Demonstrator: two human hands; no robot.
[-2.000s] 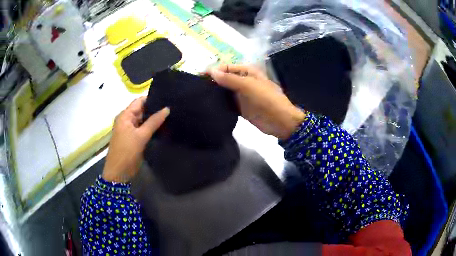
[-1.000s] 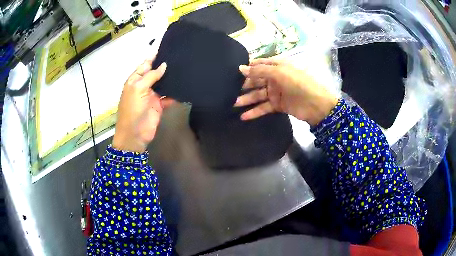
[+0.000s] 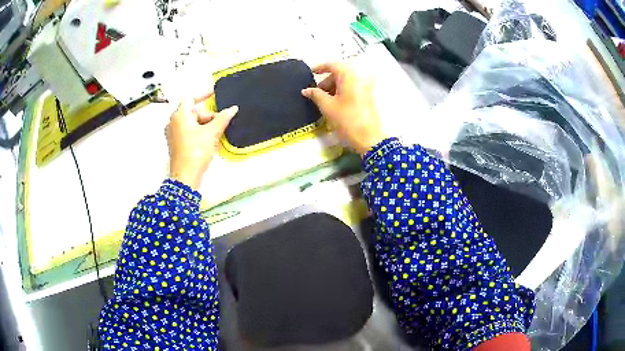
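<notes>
A black rounded-square fabric panel [image 3: 267, 103] lies on the yellow template [image 3: 257, 148], whose frame shows along its near, far and left edges. My left hand [image 3: 197, 134] is at the panel's left edge, thumb on top and fingers at the rim. My right hand [image 3: 348, 103] is at its right edge, thumb on top, fingers at the upper right corner. The template sits on the white carrier board [image 3: 130, 178]. A stack of black panels [image 3: 301, 281] lies near my body, between my forearms.
The white machine head [image 3: 103, 48] with a red logo is at the upper left. A second yellow template [image 3: 49, 130] lies left below it. A black cable [image 3: 83, 199] hangs at left. A clear plastic bag [image 3: 582, 158] with black pieces is at right. A green item [image 3: 368, 27] and loose black pieces [image 3: 460, 34] are beyond.
Both hands have moved up and forward with the panel, from above the stack onto the yellow template. The stack is now uncovered. The camera view has shifted.
</notes>
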